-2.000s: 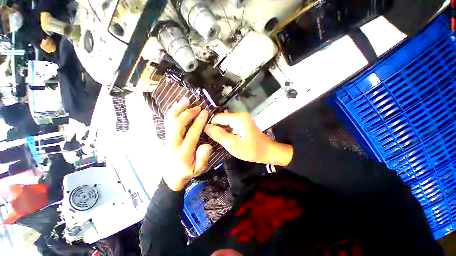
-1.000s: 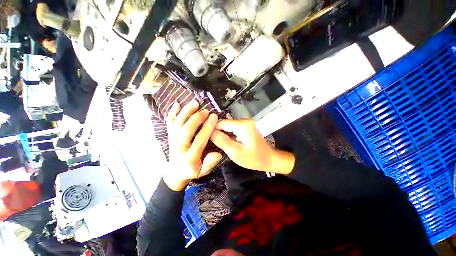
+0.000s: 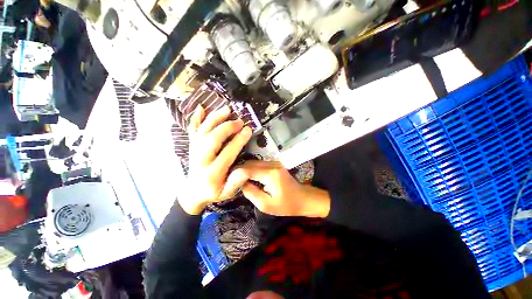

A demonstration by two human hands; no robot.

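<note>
A dark striped cloth (image 3: 201,100) lies at the needle area of the off-white sewing machine (image 3: 303,71), beside the grey bed plate (image 3: 303,125). My left hand (image 3: 213,160) lies over the cloth with its fingers stretched toward the machine, pressing and holding it. My right hand (image 3: 280,190) is curled low beside my left thumb, at the cloth's near edge; its fingertips are partly hidden. The needle itself cannot be made out.
A narrow striped piece (image 3: 126,111) lies on the white table (image 3: 153,137). A phone (image 3: 408,44) is at the upper right. A large blue crate (image 3: 466,169) stands right. A small blue crate (image 3: 211,248) holds crumpled cloth (image 3: 238,233). A motor housing (image 3: 87,219) is left.
My right hand has moved down toward the lap, from my left fingertips to beside my left thumb. My left hand still covers the cloth. The view has shifted slightly.
</note>
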